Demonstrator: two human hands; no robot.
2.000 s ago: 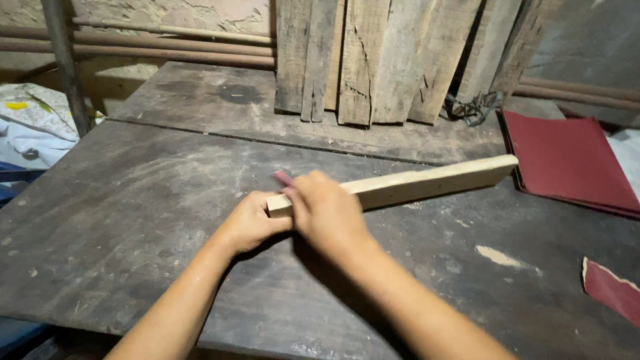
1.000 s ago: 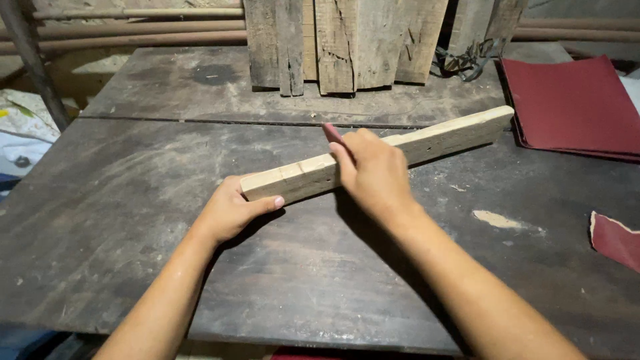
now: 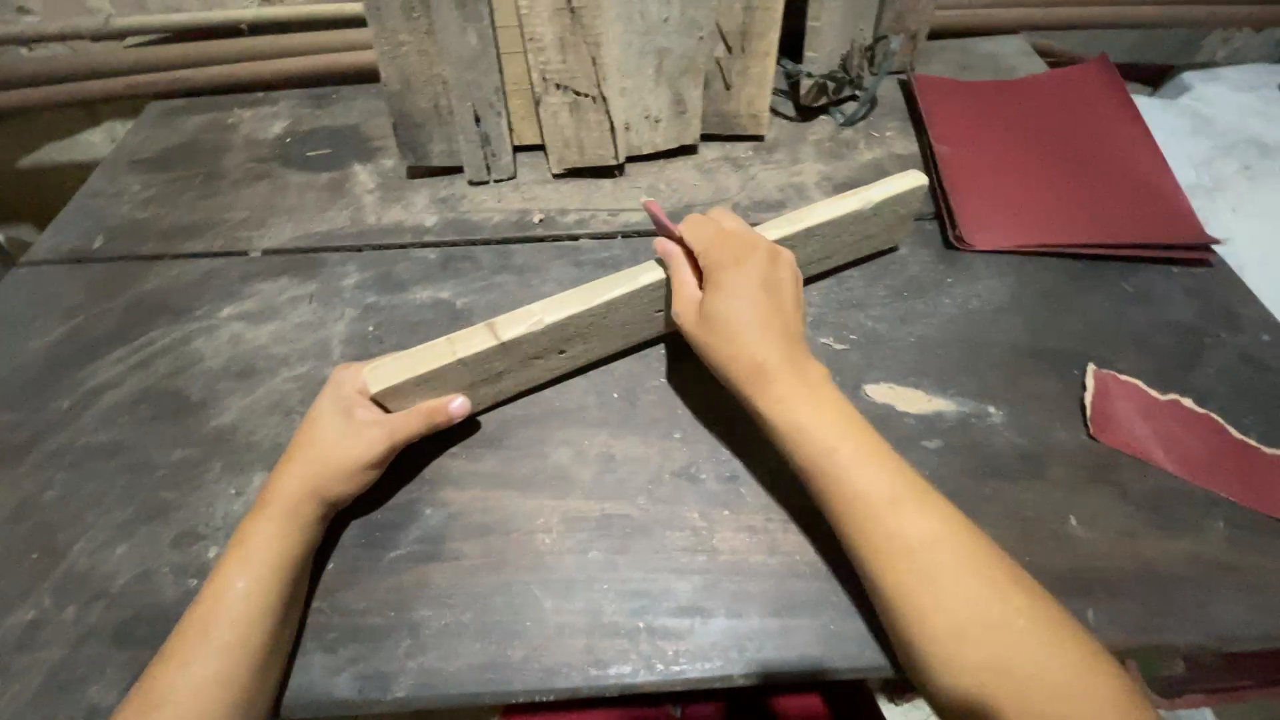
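A long, narrow wooden board [image 3: 560, 335] stands on its edge, slanting up to the right over the dark tabletop. My left hand [image 3: 365, 425] grips its near left end, thumb along the front face. Past the middle of the board, my right hand [image 3: 740, 290] holds a folded piece of red sandpaper [image 3: 660, 219] against the top edge; most of the piece is hidden under the fingers. The top edge looks paler than the rough grey-brown front face.
Red sandpaper sheets [image 3: 1060, 165] lie stacked at the back right. A torn sandpaper strip [image 3: 1175, 435] rests at the right. Rough wooden planks [image 3: 650, 80] stand along the back of the wooden table [image 3: 500, 600], beside a dark tangled cord [image 3: 835, 85]. White material [image 3: 1225, 150] lies beyond the stack.
My right hand, with the red sandpaper, has moved along the board from near its left end to past its middle. My left hand still holds the left end.
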